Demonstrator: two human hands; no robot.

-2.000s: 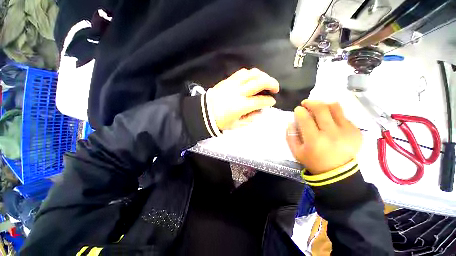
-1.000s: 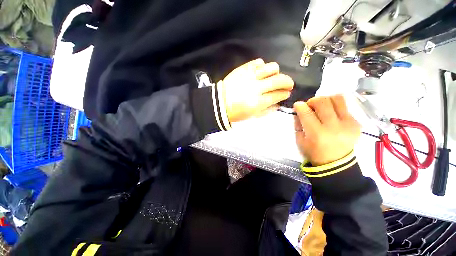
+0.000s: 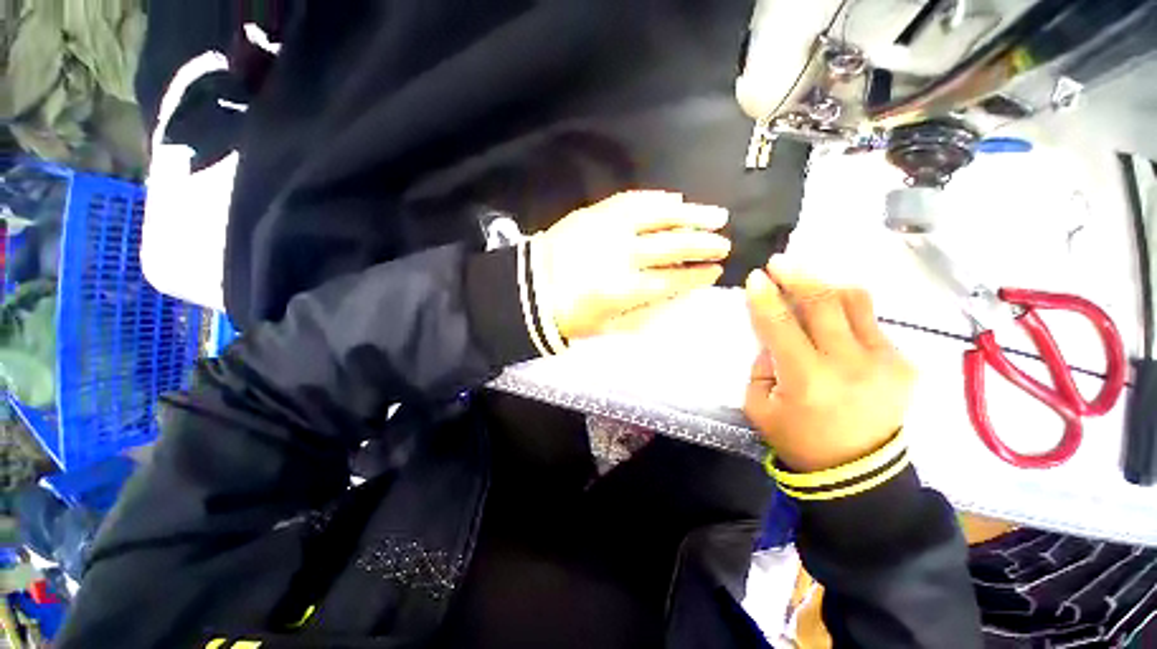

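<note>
A large black fabric piece (image 3: 508, 114) spreads over the table left of the sewing machine head (image 3: 875, 64). My left hand (image 3: 634, 266) lies flat on the fabric's near edge, fingers extended toward the right. My right hand (image 3: 825, 368) is just right of it on the white table, fingers bent, its index fingertip at the fabric's near corner. Whether its fingers pinch the edge or a thread cannot be told. The presser foot and needle area (image 3: 759, 146) is above my fingertips, at the fabric's right edge.
Scissors with red handles (image 3: 1047, 380) lie right of my right hand, with a dark-handled tool (image 3: 1141, 425) beyond. A ruler strip (image 3: 634, 412) runs along the near table edge. A blue crate (image 3: 127, 317) stands at the left. Black pieces with white lines (image 3: 1066, 590) hang lower right.
Since one second ago, the dark strand between my hands no longer shows. My left fingers have straightened out, and my right hand sits slightly lower. The view has shifted slightly.
</note>
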